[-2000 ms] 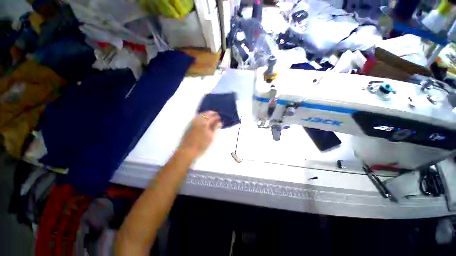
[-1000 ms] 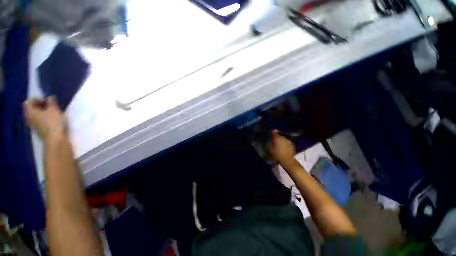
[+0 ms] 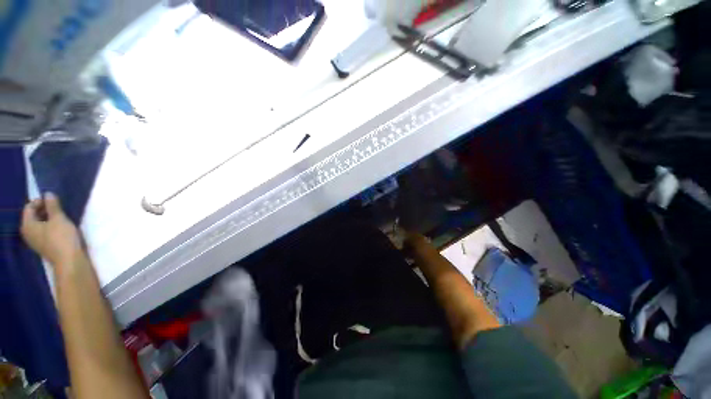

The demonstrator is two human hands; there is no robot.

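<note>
A small navy cut panel point(image 3: 70, 173) lies at the left end of the white table, near the sewing machine head point(image 3: 47, 70). My left hand point(image 3: 51, 226) pinches the panel's near edge between thumb and fingers. My right hand point(image 3: 403, 238) is low under the table's front edge, dark and mostly hidden; what it touches cannot be told.
A black smartphone point(image 3: 269, 23) lies behind the table slot. A slim metal tool point(image 3: 436, 53) lies to its right. The printed ruler point(image 3: 343, 160) runs along the front edge. Long navy cloth point(image 3: 19, 288) hangs at far left. A blue object point(image 3: 507, 288) lies below right.
The view has swung down and to the right since the earliest frame. My right hand came into view under the table and is now more hidden. My left hand stays at the panel's edge.
</note>
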